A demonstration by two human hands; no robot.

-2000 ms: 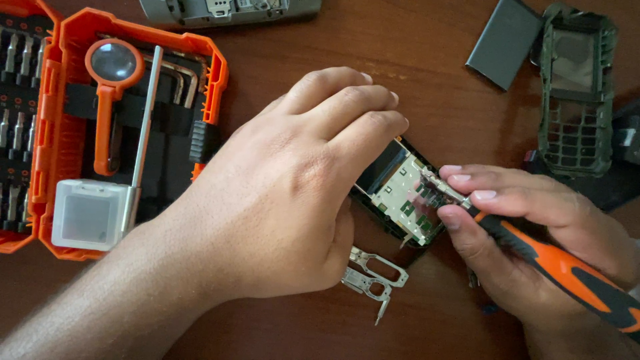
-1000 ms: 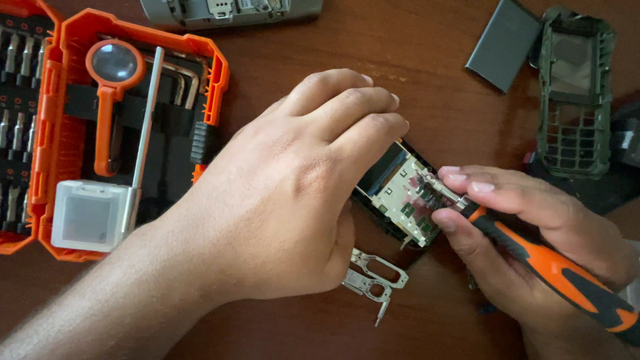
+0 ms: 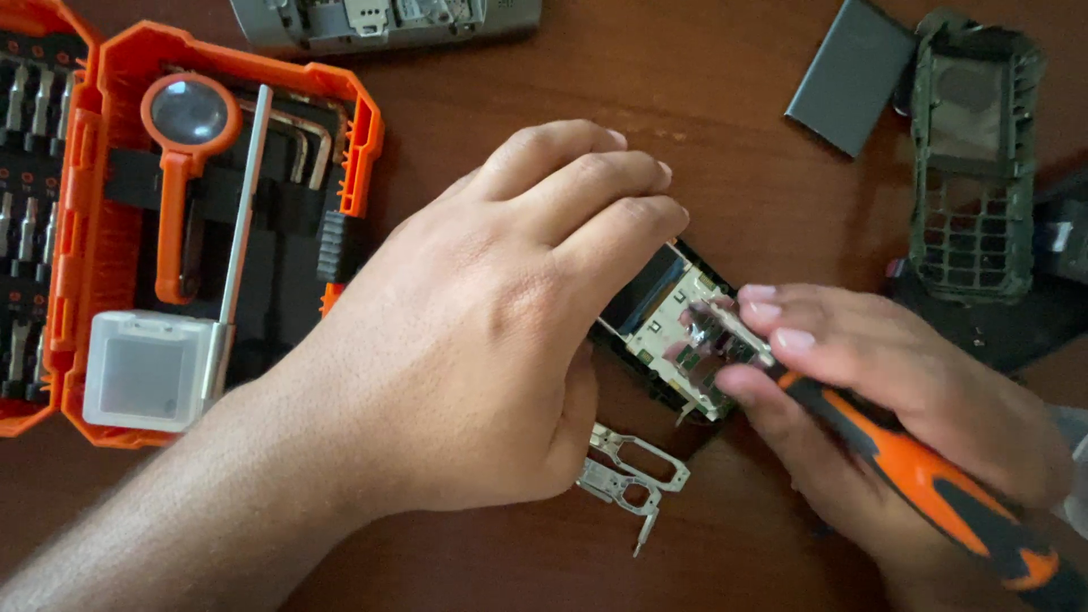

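Observation:
My left hand grips the upper left end of a phone's inner assembly, with a dark screen and a pale circuit board, on the wooden table. Its thumb is mostly hidden. An orange and black screwdriver lies in my right hand, whose thumb and fingers surround the metal shaft. The tip is at the right part of the board; exactly what it touches is blurred. A thin metal frame piece lies just below the assembly, partly under my left hand.
An orange tool case at left holds screwdriver bits, an orange magnifier, hex keys and a clear plastic box. A grey phone casing is at the top. A flat battery and a green phone housing lie upper right.
The screwdriver's handle has turned between my right fingers, and its angle has shifted slightly. My left hand stays on the phone assembly.

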